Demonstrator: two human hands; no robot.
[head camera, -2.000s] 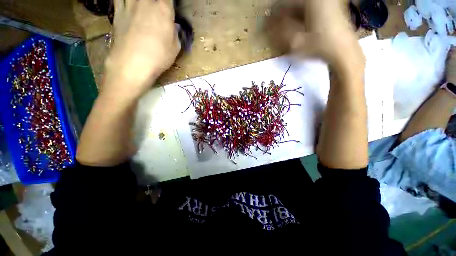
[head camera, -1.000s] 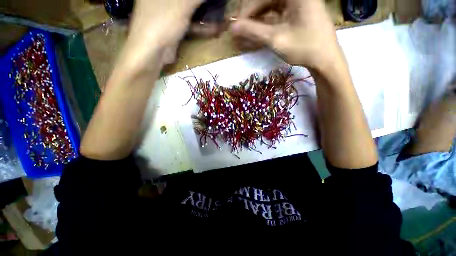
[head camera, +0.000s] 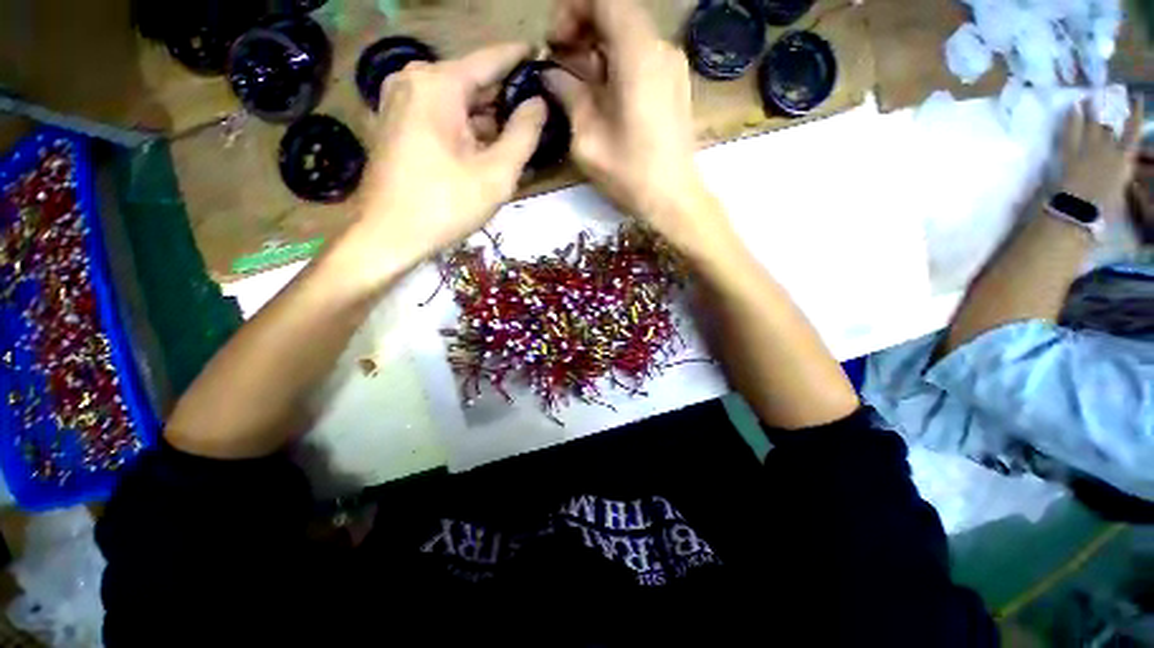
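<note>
My left hand (head camera: 443, 158) grips a round black housing (head camera: 547, 133) at the top centre, above the brown board. My right hand (head camera: 626, 114) is at the housing's right side, its fingers bent over it; whether they pinch a lead is too small to tell. A tangled heap of red and dark contact leads (head camera: 570, 317) with shiny ends lies below the hands on white paper (head camera: 810, 215). Several black housings (head camera: 322, 158) lie at the upper left. More black housings (head camera: 799, 72) lie at the upper right.
A blue tray (head camera: 133, 418) of red and gold parts stands at the far left. The brown board (head camera: 222, 203) lies beneath the housings. Translucent white pieces (head camera: 1000, 51) are at the upper right. Another person's arm (head camera: 1031, 253) with a wrist band and light blue sleeve is at the right.
The view has shifted, showing more housings at the top. My hands have come together around one housing, lower in the picture. The other person's hand now shows near the white pieces.
</note>
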